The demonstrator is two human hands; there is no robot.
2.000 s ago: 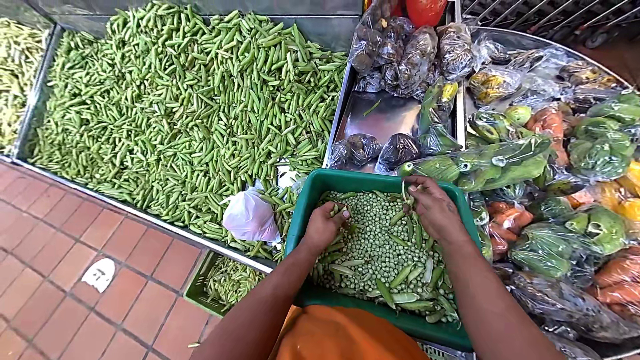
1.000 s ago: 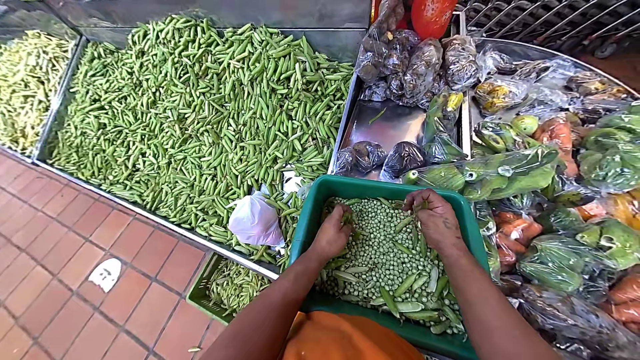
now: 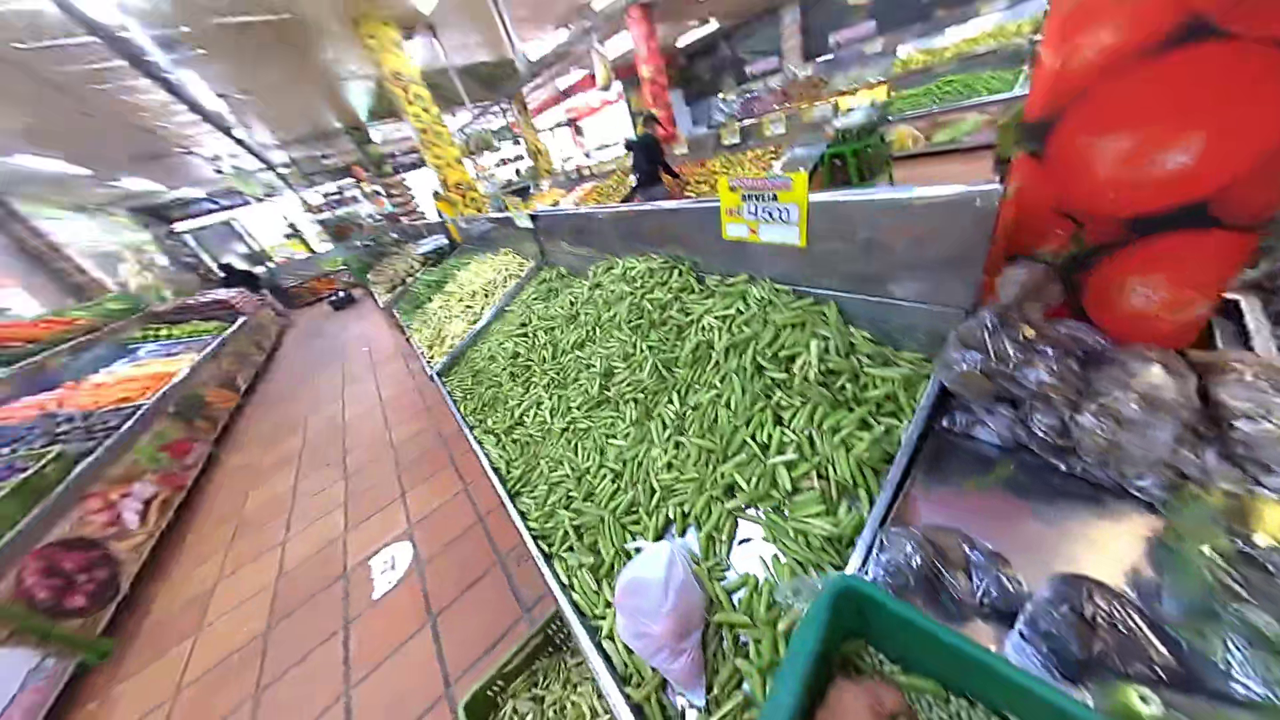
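Note:
At the lower right, the corner of a green plastic tub point(image 3: 900, 620) juts into view. Inside that corner is part of my left hand point(image 3: 862, 698), cut off by the bottom edge, with green peas and pods point(image 3: 935, 690) beside it; its fingers do not show. My right hand is out of frame. A tied whitish plastic bag point(image 3: 660, 612) rests on a large heap of green pea pods point(image 3: 680, 400) in a metal bin, left of the tub.
Bagged produce point(image 3: 1090, 395) lies on a metal display at right. A crate of pods point(image 3: 555, 680) stands below the bin's edge. A tiled aisle point(image 3: 320, 500) runs along the left, past vegetable stands point(image 3: 110, 400). A person point(image 3: 650, 160) is in the background.
The view has swung up and to the left, across the shop. Both hands showed over the peas in the tub before; now only part of my left hand shows.

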